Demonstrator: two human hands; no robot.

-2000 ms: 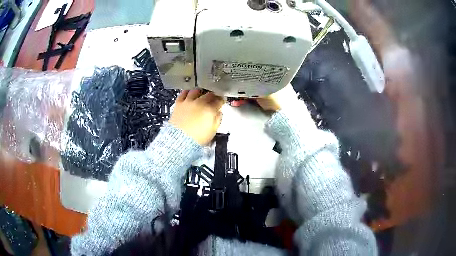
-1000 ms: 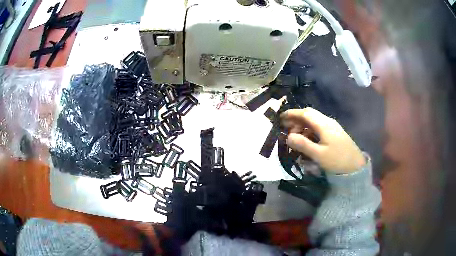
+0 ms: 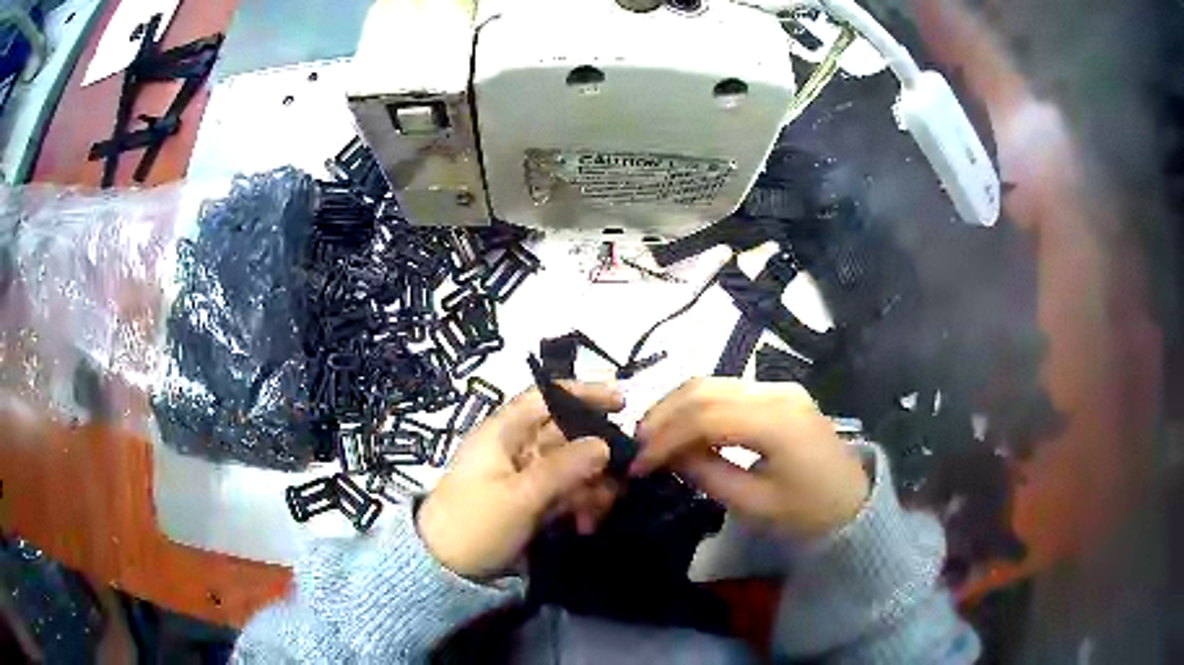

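Note:
My left hand [image 3: 513, 487] and my right hand [image 3: 753, 455] are together in front of my body, low in the view. Both grip a black webbing strap [image 3: 580, 413] between them. Its upper end stands up over my left fingers; the rest is blurred and partly hidden by my fingers. A curved black strap piece [image 3: 584, 348] shows just above the hands; I cannot tell whether it is joined to the held strap. A dark bunch of webbing [image 3: 610, 572] lies below my hands at the table edge.
The off-white sewing machine head [image 3: 623, 124] stands ahead. Loose black buckles [image 3: 390, 325] and a clear bag of buckles [image 3: 240, 325] lie left. Cut webbing pieces [image 3: 753, 312] lie right, below the white lamp [image 3: 954, 143]. Crossed straps [image 3: 149, 111] lie upper left.
My right hand has moved left from the cut webbing pieces to the middle. My left hand has come into view beside it. Both now hold a strap over the dark bunch.

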